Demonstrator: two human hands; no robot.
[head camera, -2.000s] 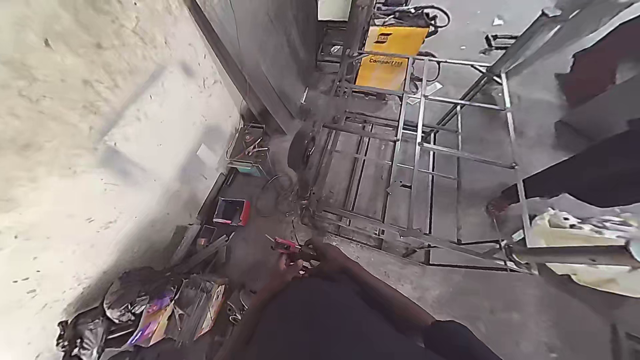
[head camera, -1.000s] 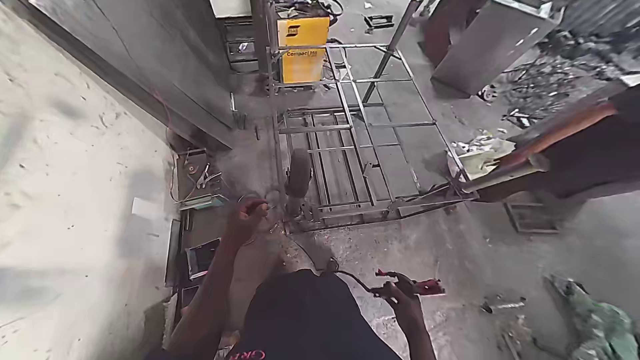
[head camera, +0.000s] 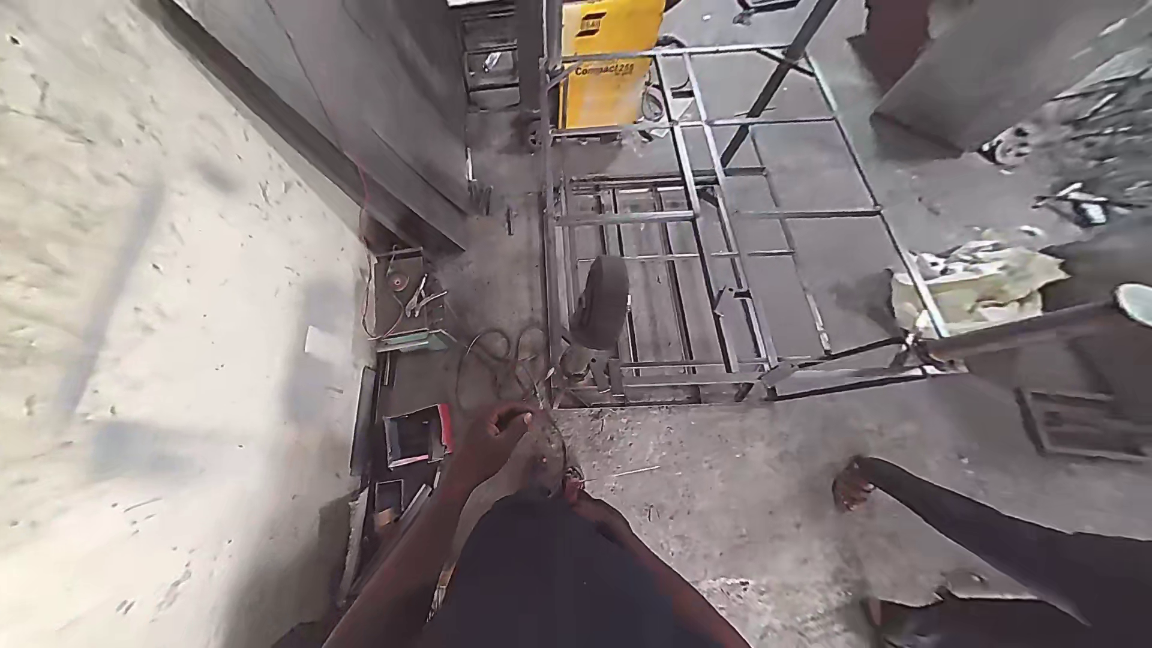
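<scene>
My left hand is raised with curled fingers near the looped cables; whether something thin is between its fingertips is unclear. Close in front of my body, my right hand is small and partly hidden, closed around what looks like a welding electrode holder, itself barely visible. A thin pale rod extends rightward beside that hand. Ahead of both hands lies a welded frame of metal square tubes. A dark wheel stands upright at its near left corner.
A yellow welding machine stands behind the frame. A pale wall is on the left, with a red-edged box and a tray with clamps near it. Another person's hand reaches in from the right, near a large pipe.
My right hand, held out to the right with a red-handled tool one second ago, is now close to my body. Another person's hand has appeared low on the right. The view has shifted.
</scene>
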